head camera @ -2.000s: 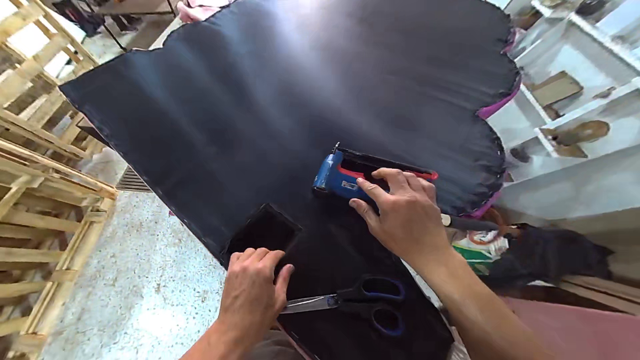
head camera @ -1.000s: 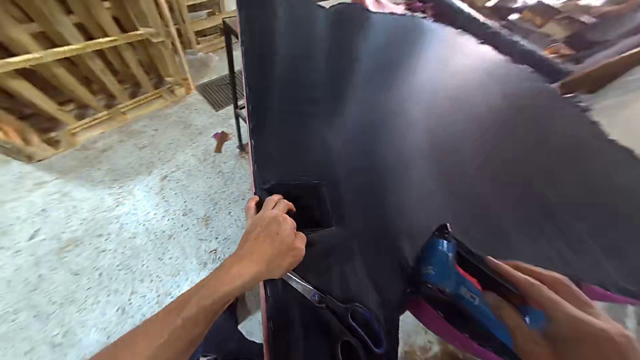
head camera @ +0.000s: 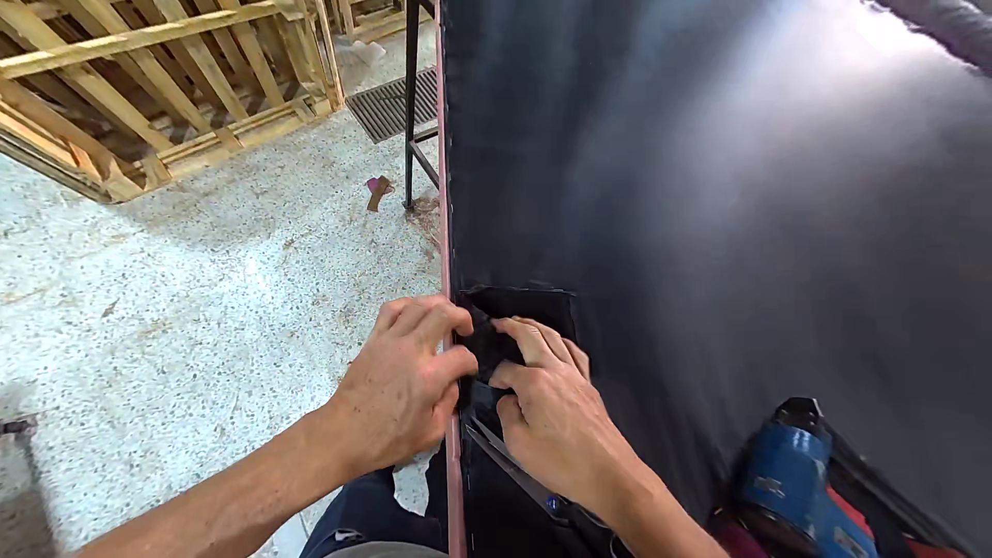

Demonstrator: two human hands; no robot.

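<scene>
Black fabric (head camera: 635,201) is stapled over a large padded panel with a pink edge (head camera: 444,194). Near that edge lies a small dark rectangular patch or opening (head camera: 542,304). My left hand (head camera: 411,372) is curled over the edge, fingertips pinching black material at the patch's left side. Beside it, my right hand (head camera: 550,395) has its fingers on the same dark material. Scissors (head camera: 511,469) lie with blades apart under and beside my right wrist, handles partly hidden. A blue pneumatic staple gun (head camera: 787,473) rests at the lower right, touched by neither hand.
Wooden frames (head camera: 170,85) stand on the speckled floor (head camera: 232,310) at the upper left. A black metal leg (head camera: 411,101) is beside the panel's edge, near a floor grate (head camera: 372,105) and a fabric scrap (head camera: 378,191). A rolled edge (head camera: 942,27) shows at the upper right.
My right hand has let go of the staple gun and moved left to the patch beside my left hand. The gun stays on the panel. The view has swung strongly toward the panel's left edge.
</scene>
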